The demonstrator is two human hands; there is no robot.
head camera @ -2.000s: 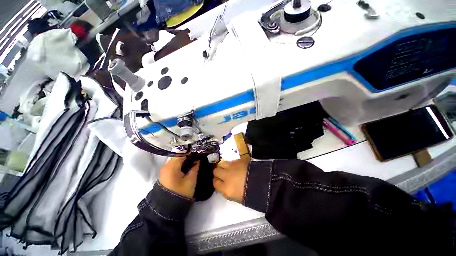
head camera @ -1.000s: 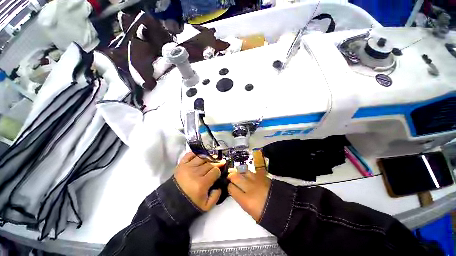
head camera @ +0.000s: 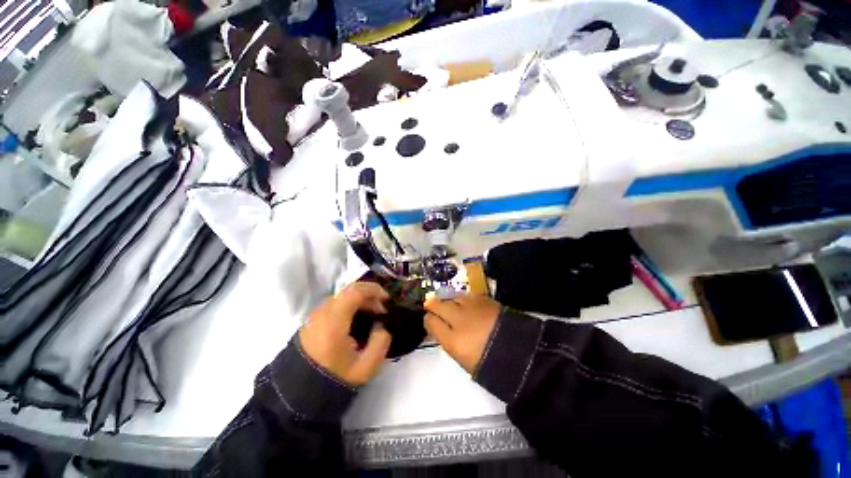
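Observation:
A small black piece (head camera: 406, 331) lies on the machine bed at the presser foot and needle (head camera: 440, 273) of the white sewing machine (head camera: 504, 140). My left hand (head camera: 347, 331) is on its left side, thumb and fingers holding the piece's left edge. My right hand (head camera: 464, 329) is at its right side, with the fingertips close to the presser foot. I cannot tell whether they grip the piece or only press on it. The tan block (head camera: 476, 277) is just right of the needle.
A panel bundle (head camera: 121, 271) of white-grey fabric with black edges lies left of the machine. A stack of black cut pieces (head camera: 560, 273) lies under the arm, beside pens (head camera: 658, 283) and a smartphone (head camera: 767, 303). Brown-and-white fabric (head camera: 271, 89) is behind.
The view has shifted. Since one second ago my left hand has moved left, away from my right hand, and more of the black piece shows between them.

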